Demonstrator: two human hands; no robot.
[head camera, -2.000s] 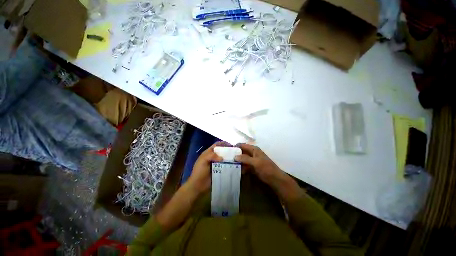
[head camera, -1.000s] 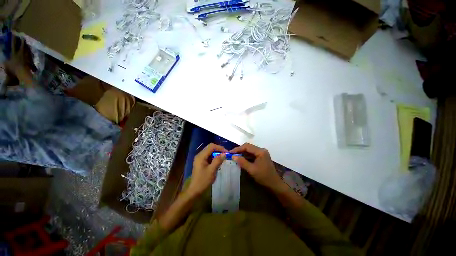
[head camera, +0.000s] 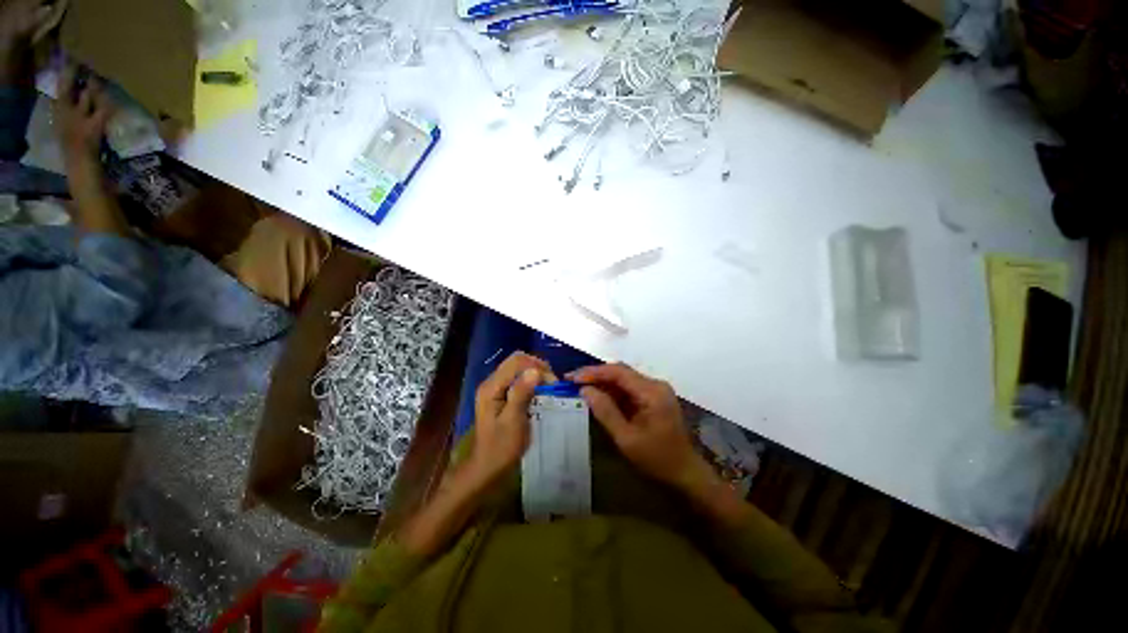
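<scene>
A white retail box (head camera: 558, 460) with a blue end lies in my lap, its blue end at the table's front edge. My left hand (head camera: 507, 402) holds the blue end from the left. My right hand (head camera: 631, 412) has its fingers on the blue end from the right. The fingers hide part of the blue flap. What is inside the box cannot be seen. Another retail box (head camera: 386, 166) with a clear window lies on the white table.
White cable heaps (head camera: 643, 93), an open brown carton (head camera: 835, 59), a clear plastic insert (head camera: 875, 293), a phone (head camera: 1045, 340) and a clear bag (head camera: 1012, 464) are on the table. A carton of coiled cables (head camera: 377, 396) stands lower left. Another person's hand (head camera: 82, 118) is at far left.
The white end piece seen at first between my hands no longer shows; the blue end now shows there. The other person's arms have moved at far left.
</scene>
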